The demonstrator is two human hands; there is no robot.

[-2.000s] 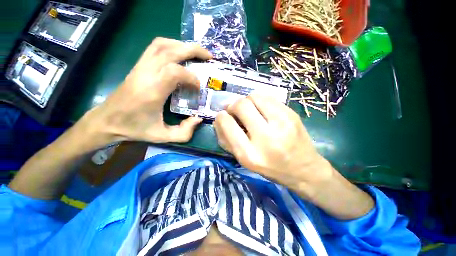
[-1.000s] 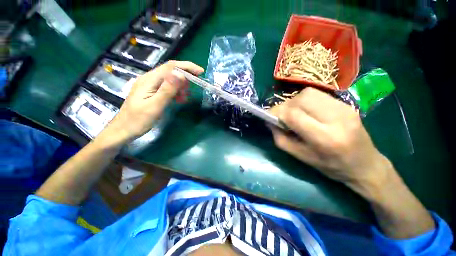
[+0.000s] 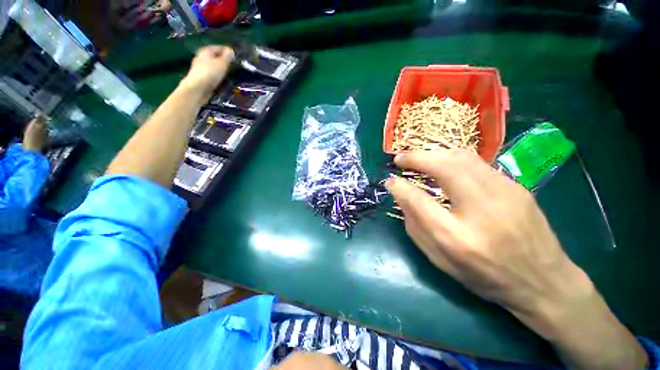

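Note:
My left hand [image 3: 211,66] is stretched to the far end of the black phone tray [image 3: 233,160], its fingers curled; whether it holds anything is hidden. Several silver phone frames [image 3: 223,132] lie in the tray's recesses. My right hand [image 3: 481,224] is over the loose gold side keys [image 3: 396,211], thumb and index fingertips apart, with no held part visible. The hand hides much of that pile. Dark side keys [image 3: 341,209] are heaped at the mouth of the clear parts bag [image 3: 324,144].
The orange-red parts bin [image 3: 499,108], holding tan slivers, is just beyond my right hand. A green-ended packet [image 3: 537,155] and thin metal tool [image 3: 598,199] lie to its right. Another person's arm [image 3: 29,162] in blue is at far left. The bench's front edge [image 3: 318,307] curves below.
The phone frame held between both hands is no longer seen there. My left hand has moved away to the tray's far end. My right hand has opened over the gold pile. The view has shifted.

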